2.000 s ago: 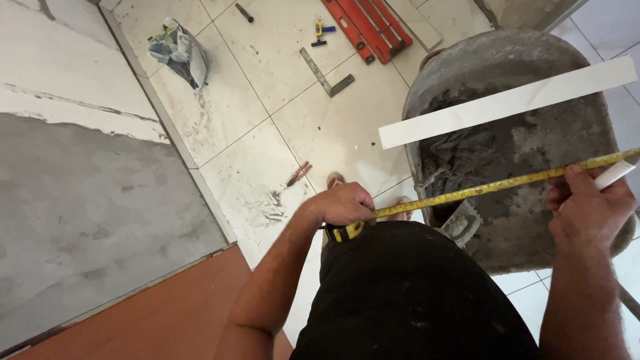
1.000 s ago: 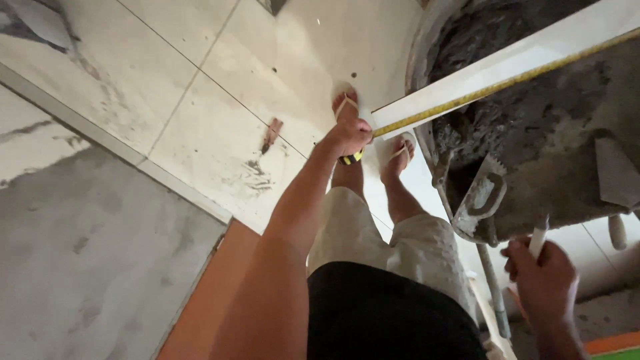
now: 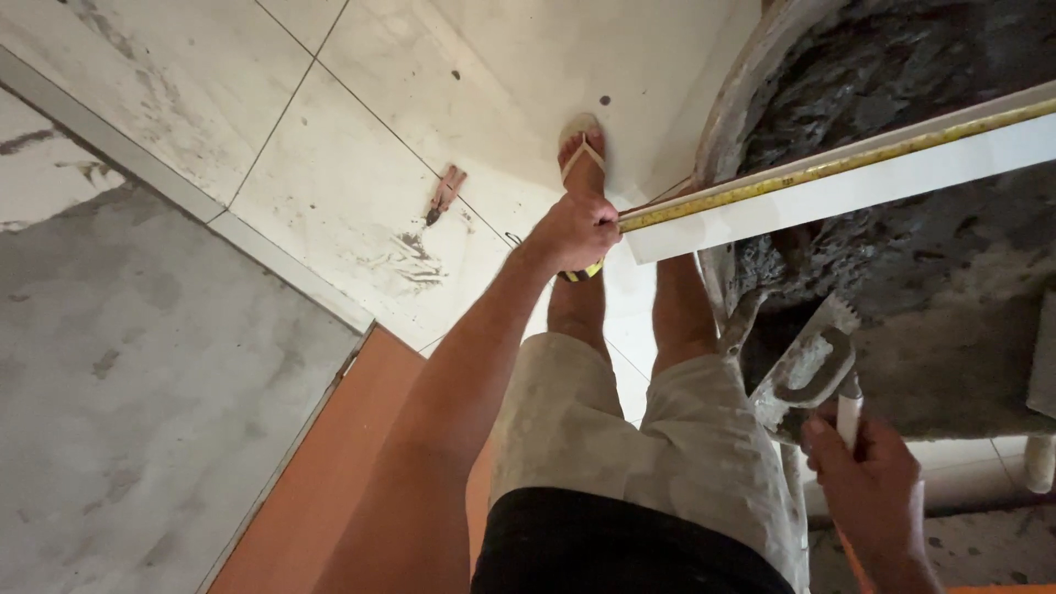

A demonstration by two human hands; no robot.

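Note:
My left hand (image 3: 582,231) is closed around a yellow-and-black tape measure case (image 3: 583,271), mostly hidden under the fingers. The extended yellow blade (image 3: 792,177) runs to the upper right, lying along a long white strip of tile (image 3: 874,173) above the mortar tub. At the lower right my right hand (image 3: 866,470) grips a white cylindrical handle (image 3: 849,421), upright between thumb and fingers; what kind of tool it is I cannot tell. Just above that hand, a notched trowel (image 3: 804,363) rests at the tub's near edge.
The mortar-caked tub (image 3: 726,115) fills the right side, with dark wet mortar (image 3: 891,66) inside. Red-handled pliers (image 3: 445,194) lie on the tiled floor left of my sandalled foot (image 3: 582,153). An orange panel (image 3: 330,487) and a grey cement surface (image 3: 148,371) are at the lower left.
My right hand has let go of the tape blade and moved down toward the lower right, still with the white handle. The blade now lies over the white strip. The view has shifted closer.

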